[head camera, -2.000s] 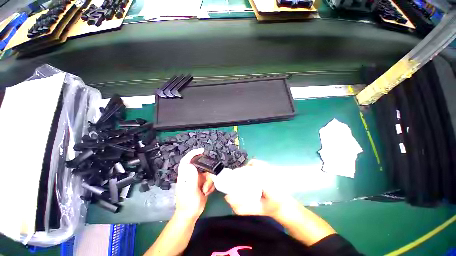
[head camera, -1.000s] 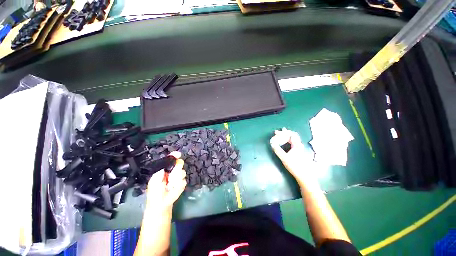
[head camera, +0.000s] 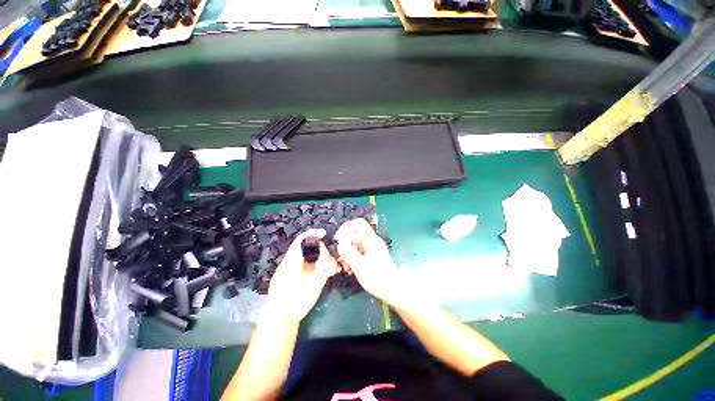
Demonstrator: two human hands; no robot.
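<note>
My left hand (head camera: pixel 296 274) is closed around a black housing (head camera: pixel 311 249), whose dark end shows between thumb and fingers. My right hand (head camera: pixel 364 254) is close beside it, over the pile of small dark grey pads (head camera: pixel 302 215). Its fingers are bent together; whether they hold a pad cannot be told. A white wad (head camera: pixel 459 227) lies alone on the green bench, right of the pile. A tangled heap of black housings (head camera: pixel 180 235) lies left of the pile. The black tray (head camera: pixel 353 160) is behind the pile, with several housings (head camera: pixel 276 134) slanted at its left end.
White sheets (head camera: pixel 533 229) lie at the right of the bench. A tall black stack (head camera: pixel 647 211) and a yellow-wrapped post (head camera: pixel 607 129) stand far right. A plastic-lined box with a white board (head camera: pixel 47 235) is at far left. A dark conveyor belt (head camera: pixel 345 74) runs behind.
The white wad was by my right hand two seconds ago and now lies on the bench. My right hand has moved left beside my left hand, which has moved right from the heap with a housing.
</note>
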